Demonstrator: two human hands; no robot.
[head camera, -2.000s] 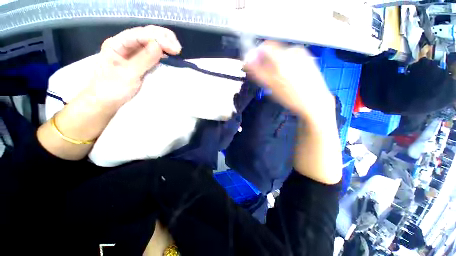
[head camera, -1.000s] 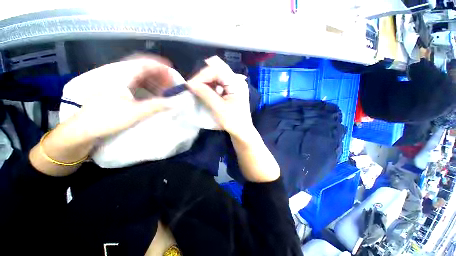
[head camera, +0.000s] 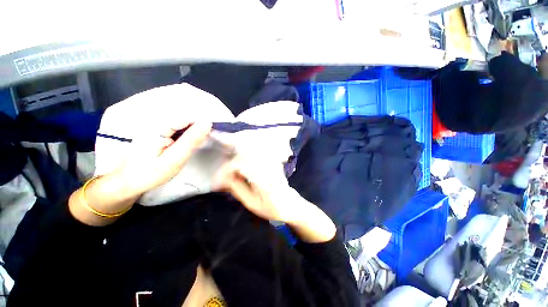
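The white garment (head camera: 180, 102) lies bunched on the lap below the table edge. A narrow navy stripe (head camera: 258, 126) runs across it to the right of my left hand. My left hand (head camera: 171, 159) pinches the garment at the stripe's left end, with fingertips together. My right hand (head camera: 255, 192) is below the stripe, in front of the white cloth, its fingers blurred and partly bent. I cannot tell whether it holds anything. No tool can be made out.
The white table (head camera: 240, 36) with a ruler strip crosses the top. A layered navy pile (head camera: 366, 168) is at the right, with blue crates (head camera: 414, 234) behind and beside it. A person in black (head camera: 493, 93) is at the upper right. Dark and white cloth hangs at the left.
My right hand has moved down off the stripe, which now shows stretched out to the right. My left hand still is at the cloth. The navy pile is uncovered compared with two seconds ago.
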